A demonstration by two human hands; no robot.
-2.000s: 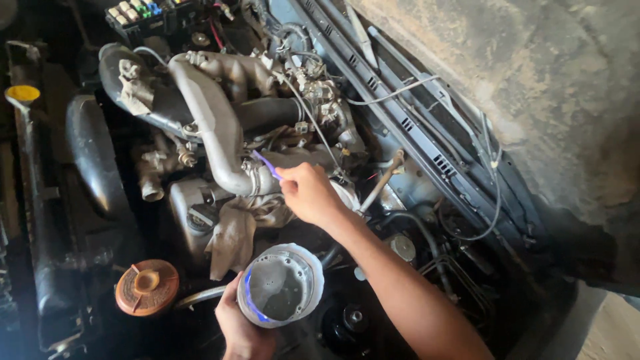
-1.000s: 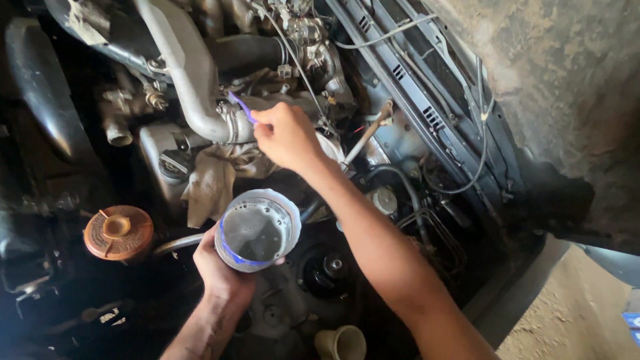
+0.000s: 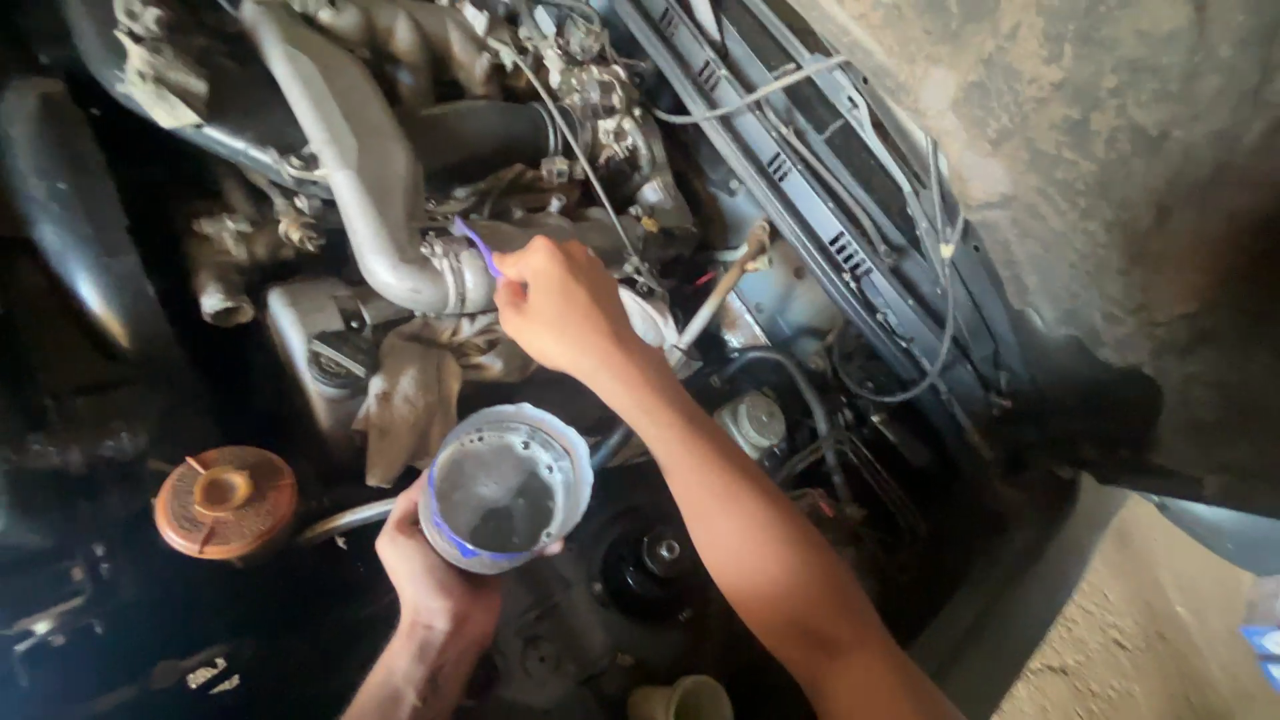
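My left hand (image 3: 440, 570) holds a cut-open plastic container (image 3: 505, 490) of greyish, bubbly liquid, tilted a little, low in the engine bay. Up and to the right of it, my right hand (image 3: 560, 305) grips a thin purple tool (image 3: 480, 247), perhaps a brush; its working end is too small to identify. The tool's tip is beside the clamped end of a grey metal intake pipe (image 3: 375, 220). A dirty brown rag (image 3: 410, 400) lies on the engine just above the container, next to a black filler cap (image 3: 338, 360).
An orange-brown round cap (image 3: 226, 502) is left of the container. A slotted metal cowl panel (image 3: 780, 165) with a loose grey cable (image 3: 930, 370) runs along the right. Black hoses (image 3: 800, 380) lie beyond my right forearm. A pale cup (image 3: 690, 700) shows at the bottom edge.
The view has shifted, bringing the pale cup into sight at the bottom. Both hands keep their holds, and the purple tool remains near the pipe's clamped end.
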